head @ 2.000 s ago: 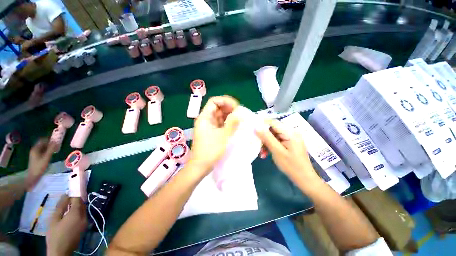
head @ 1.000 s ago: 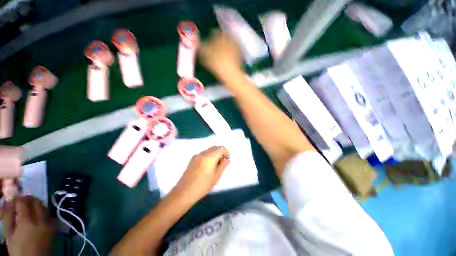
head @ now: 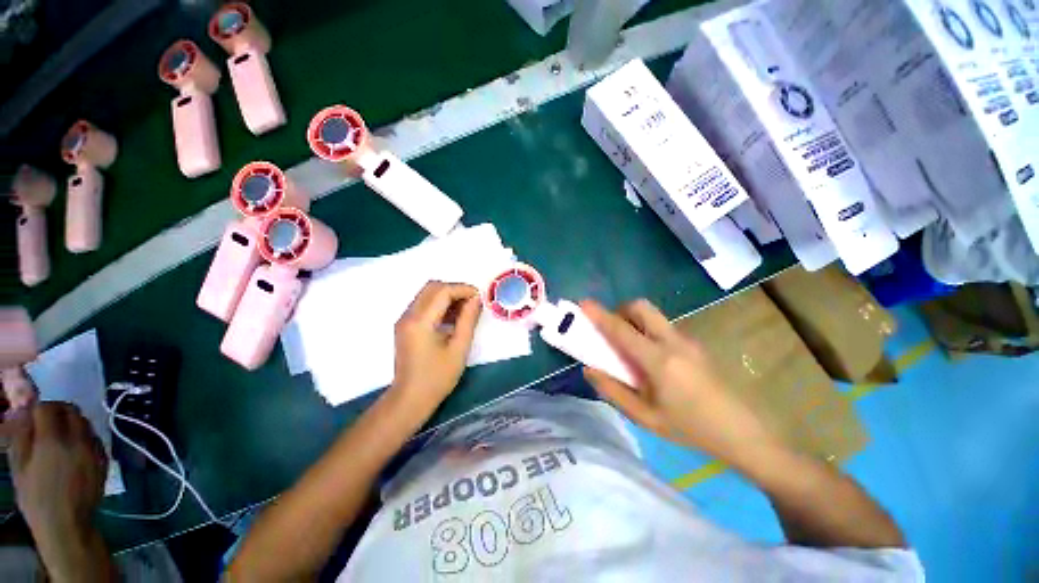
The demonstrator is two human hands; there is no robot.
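My right hand [head: 659, 367] is closed around the lower handle of a pink handheld fan [head: 575, 334], with the ring head pointing left. My left hand [head: 436, 333] is over the white sheets [head: 370, 313], its curled fingertips beside the fan head; whether it pinches anything is unclear. The loose white pile lies on the dark green bench under my left hand. Another fan [head: 410, 194] lies just above the pile, and two overlapping fans [head: 262, 313] lie at its left edge.
Several fans stand on the green belt [head: 137, 125] behind the pale rail [head: 518, 100]. Printed retail boxes [head: 672, 148] are stacked at right. A black power strip [head: 148, 393] with a white cable and another person's hand [head: 57, 456] are at left. Brown cartons [head: 758, 364] are below right.
My right hand has come back from the belt and now holds a fan over the pile's right edge. My left hand has opened slightly beside it. The view has shifted right and down.
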